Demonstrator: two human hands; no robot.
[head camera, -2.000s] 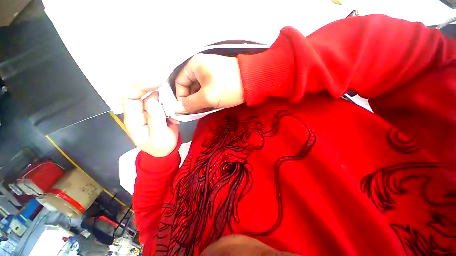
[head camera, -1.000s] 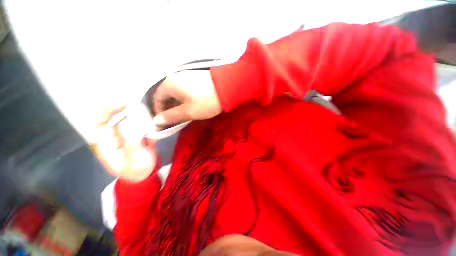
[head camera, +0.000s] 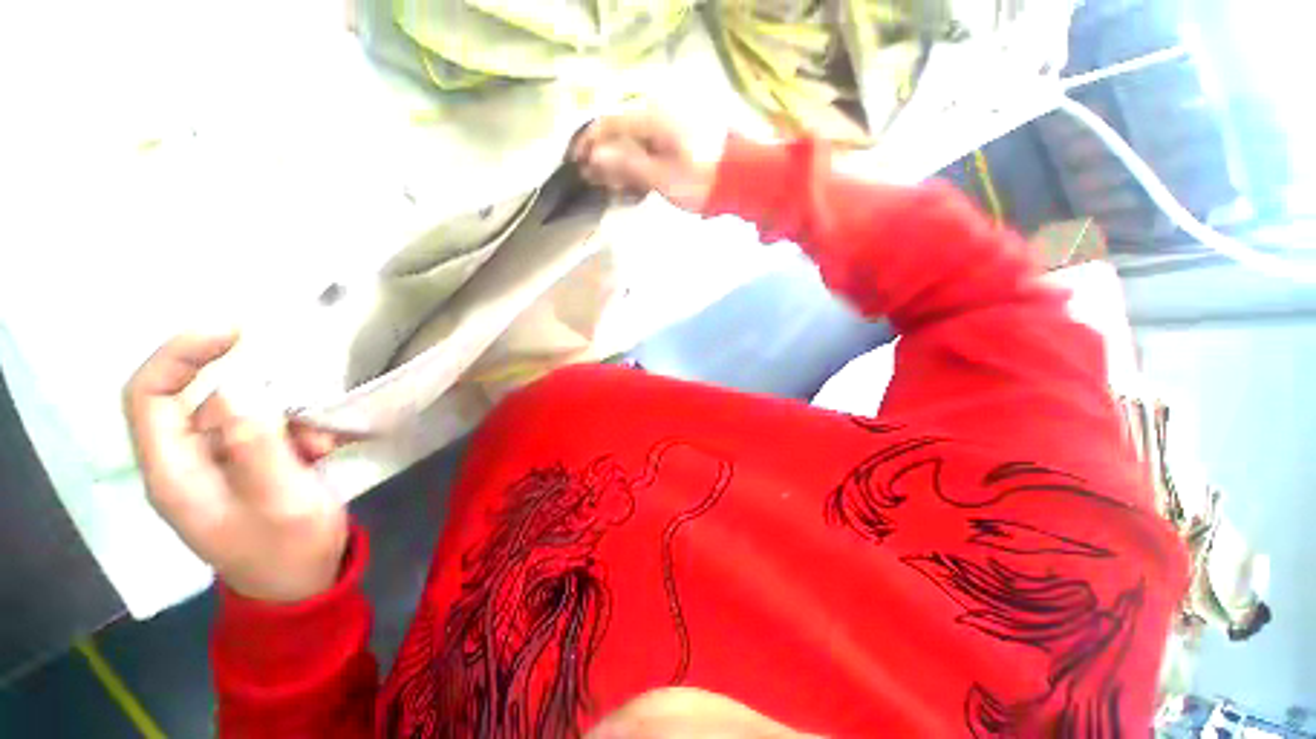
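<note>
An off-white bag body (head camera: 419, 378) lies before me with its long mouth open, its pale shell washed out against the white table. The grey-beige lining (head camera: 419, 296) shows inside the opening. My left hand (head camera: 238, 469) holds the near-left end of the mouth, fingers around the edge. My right hand (head camera: 635, 156), slightly blurred, grips the far-right end of the mouth, where a dark patch of the inside shows. The fingertips of my right hand are partly hidden at the edge.
Grey-olive pieces with yellow edges (head camera: 541, 36) lie in a heap at the table's far side, with a second heap (head camera: 823, 58) to its right. A beige piece with a yellow edge (head camera: 556, 318) lies beside the bag near my body. A white cable (head camera: 1140, 166) runs at the right.
My right hand has come out of the bag opening and moved right to its other end. The mouth is now stretched between both hands. The view has swung right, showing the yellow-edged heaps.
</note>
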